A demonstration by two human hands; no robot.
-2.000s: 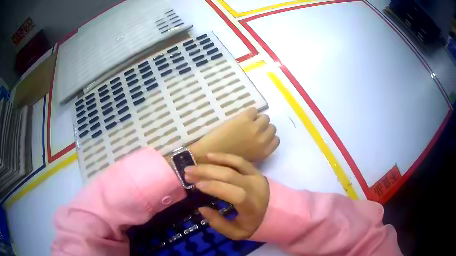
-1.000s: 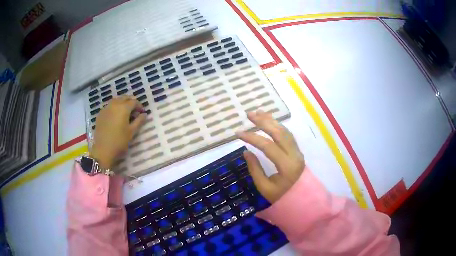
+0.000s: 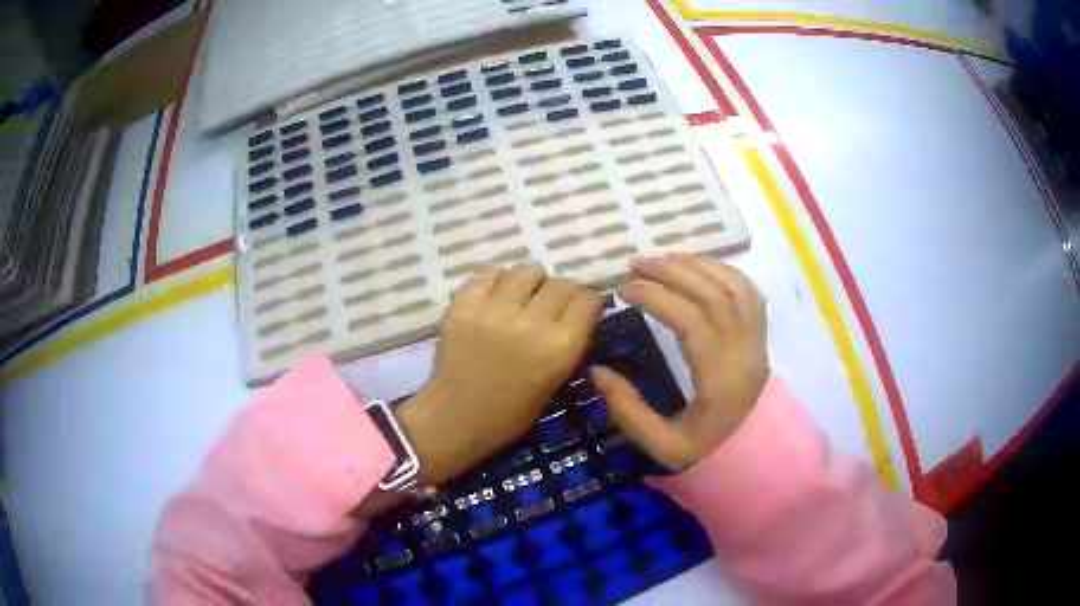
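The cream parts tray (image 3: 391,266) lies beyond my hands, with dark oblong pieces (image 3: 344,212) in its upper rows and tan slots bare nearer me. The black-and-blue tray (image 3: 569,539) lies nearest my body, holding shiny oblong pieces (image 3: 533,476). My left hand (image 3: 515,343) is over this tray's far side, back up with fingers bent; its fingertips are hidden. A small dark bit shows between my hands; I cannot tell whether it is held. My right hand (image 3: 711,355) is over the tray's right far corner, thumb and fingers apart, with nothing seen in it.
A second pale tray (image 3: 320,59) lies at the cream tray's far edge. Stacked grey-brown sheets (image 3: 53,225) stand at far left. Red and yellow tape lines and a red label (image 3: 951,471) mark the white tabletop at right. A smartwatch (image 3: 391,446) is on my left wrist.
My left hand has moved from the cream tray's left part to the black-and-blue tray, beside my right hand. Earlier my right hand touched the watch. The trays sit higher in view.
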